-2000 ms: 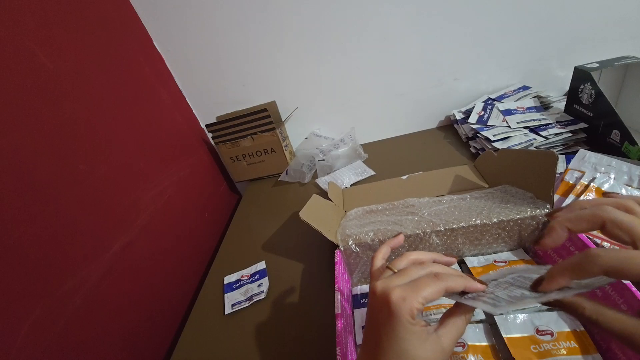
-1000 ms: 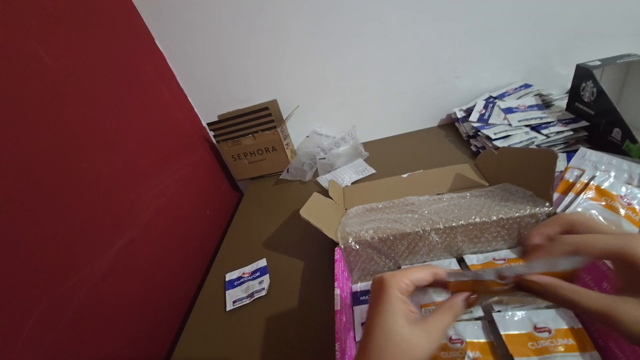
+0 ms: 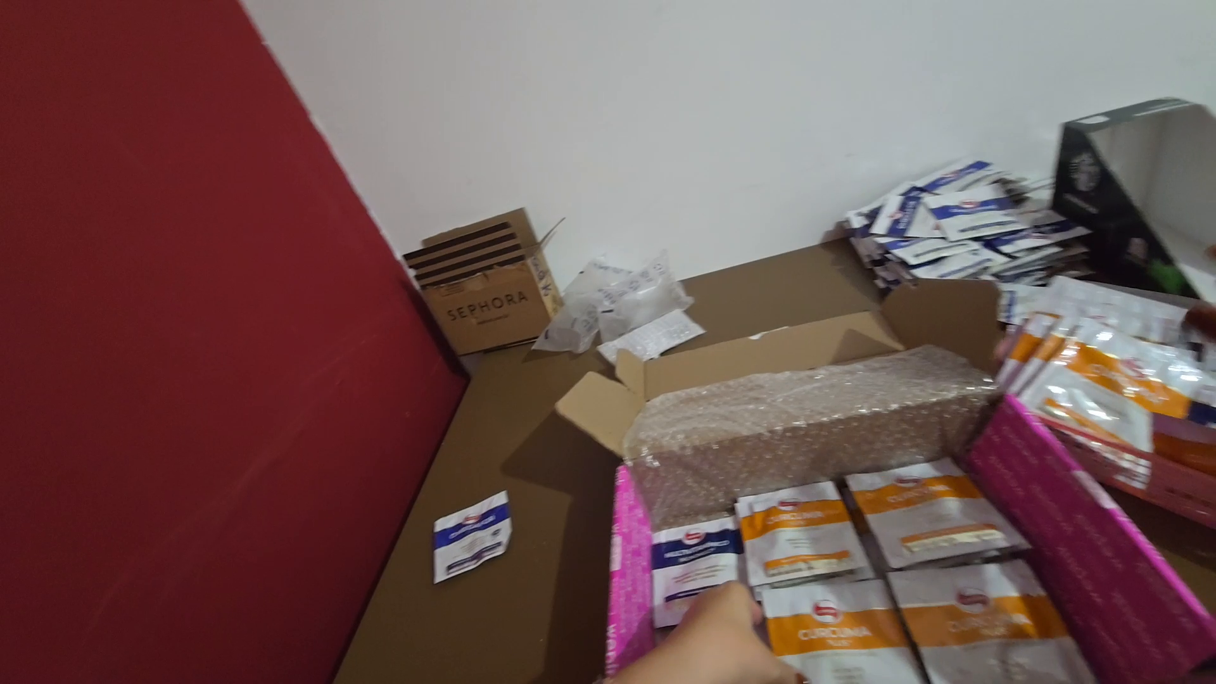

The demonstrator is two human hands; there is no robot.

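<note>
My left hand (image 3: 712, 646) reaches in from the bottom edge over a pink cardboard box (image 3: 1092, 541). Its fingers are by a blue-and-white sachet (image 3: 695, 570) and an orange-and-white sachet (image 3: 836, 632); whether it grips anything is hidden. More orange-and-white sachets (image 3: 803, 532) lie flat in rows in the box, with bubble wrap (image 3: 807, 408) along its back wall. Of my right hand (image 3: 1203, 319) only blurred fingertips show at the right edge, beside a pile of orange-and-white sachets (image 3: 1111, 370); its hold cannot be made out.
One blue-and-white sachet (image 3: 472, 537) lies on the brown table left of the box. Behind stand a small cardboard box (image 3: 494, 318), clear plastic air cushions (image 3: 632, 294), a heap of blue-and-white sachets (image 3: 969, 228) and a black open box (image 3: 1102, 190). A red wall rises at left.
My hands were together over the pink box with a sachet between them. They have since parted: the left is lower at the box, the right at the far right edge.
</note>
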